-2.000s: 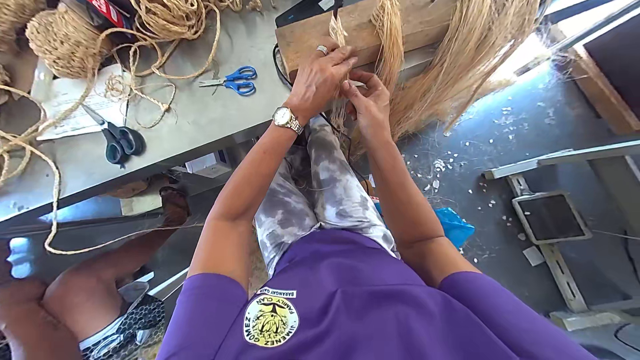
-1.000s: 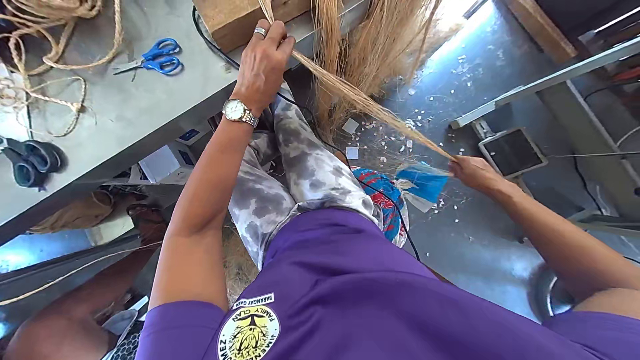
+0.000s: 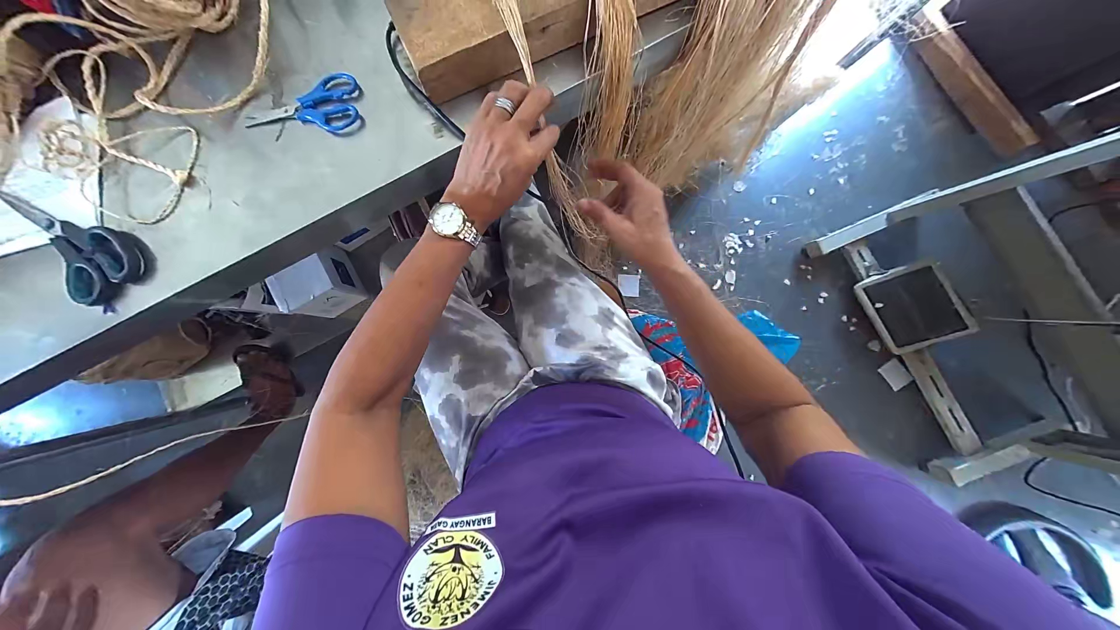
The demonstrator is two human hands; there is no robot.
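My left hand (image 3: pixel 503 153), with a ring and a wristwatch, pinches a thin bundle of pale plant fibre (image 3: pixel 518 39) near the front of a wooden block (image 3: pixel 472 48). The strands run over the block above the hand and hang loose below it. My right hand (image 3: pixel 632 214) is just right of those loose ends, thumb and fingers apart, holding nothing. Behind it a thicker fibre bundle (image 3: pixel 614 61) hangs over the block, and a wide spread of loose fibre (image 3: pixel 722 87) hangs farther right.
On the metal table (image 3: pixel 306 184) lie blue-handled scissors (image 3: pixel 325 105), dark-handled scissors (image 3: pixel 92 254) and coiled rope (image 3: pixel 171 44). Another person's arm and leg (image 3: pixel 114 551) are at lower left. A metal frame (image 3: pixel 971 197) stands right. A black cable (image 3: pixel 416 83) passes near the block; scraps dot the floor.
My right hand has come back from far out on the right, where it held the stretched end of the bundle, and has let it go. My left hand still holds the strands near the block.
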